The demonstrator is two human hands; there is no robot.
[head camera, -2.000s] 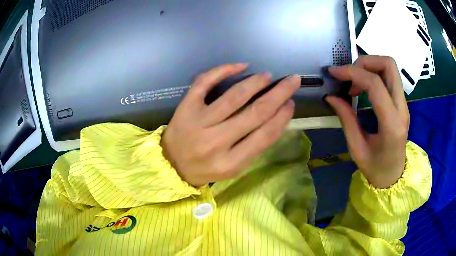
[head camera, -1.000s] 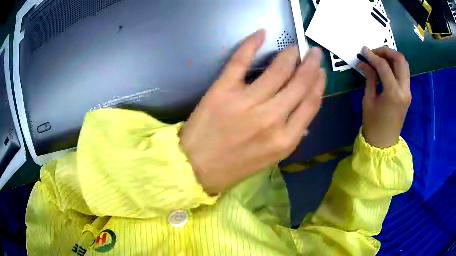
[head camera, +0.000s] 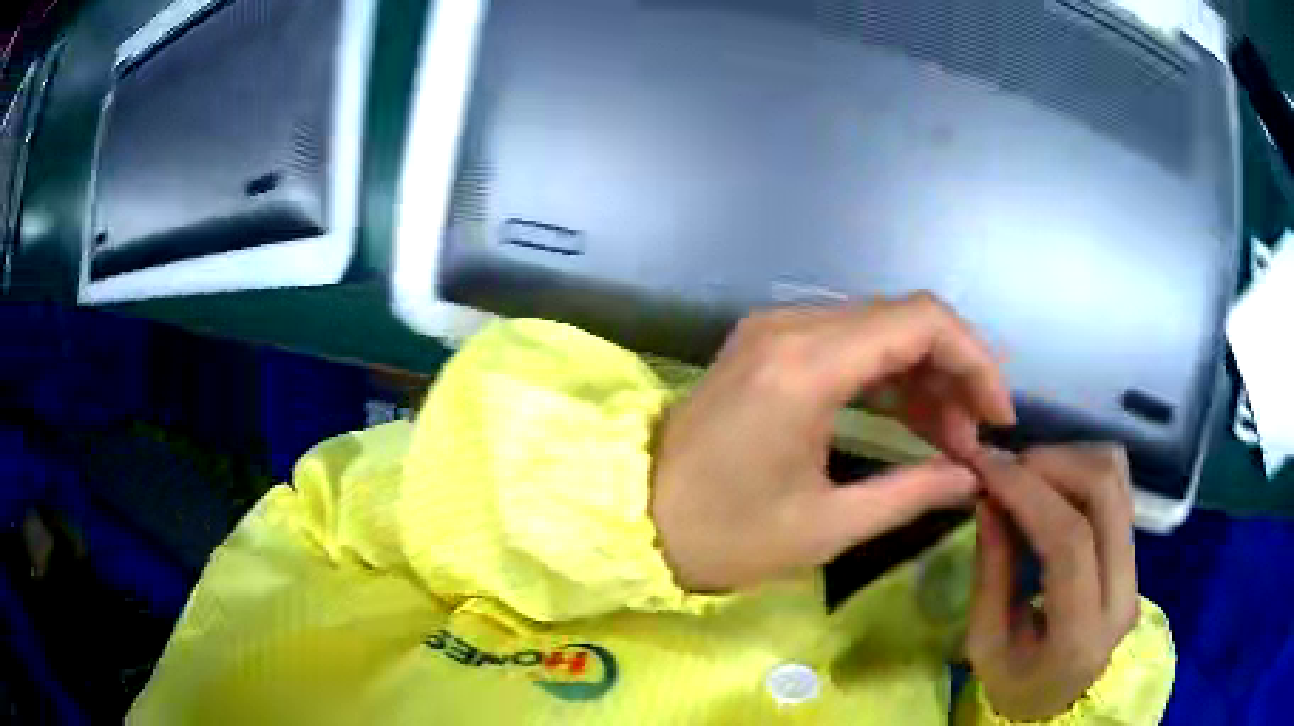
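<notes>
A dark grey laptop bottom cover (head camera: pixel 681 170) lies outer face up in front of me. Its left front foot recess (head camera: pixel 544 237) shows as an outline. A short black rubber foot (head camera: pixel 1147 407) fills the right front recess. My left hand (head camera: pixel 837 440) and my right hand (head camera: pixel 1053 567) meet at the fingertips over the cover's front edge. Thumbs and forefingers are pinched together. Whatever is between them is hidden and blurred.
A second bottom cover (head camera: pixel 213 128) lies on a white foam sheet (head camera: pixel 334 234) at the left, with a black foot near its front edge. A white carrier sheet (head camera: pixel 1267 348) is cut off at the right edge. Blue material hangs below the bench.
The view has swung left. My right hand has left the white carrier sheet, where its fingertips were at a black bar, and come to my left hand. My left hand has left the cover's front right area.
</notes>
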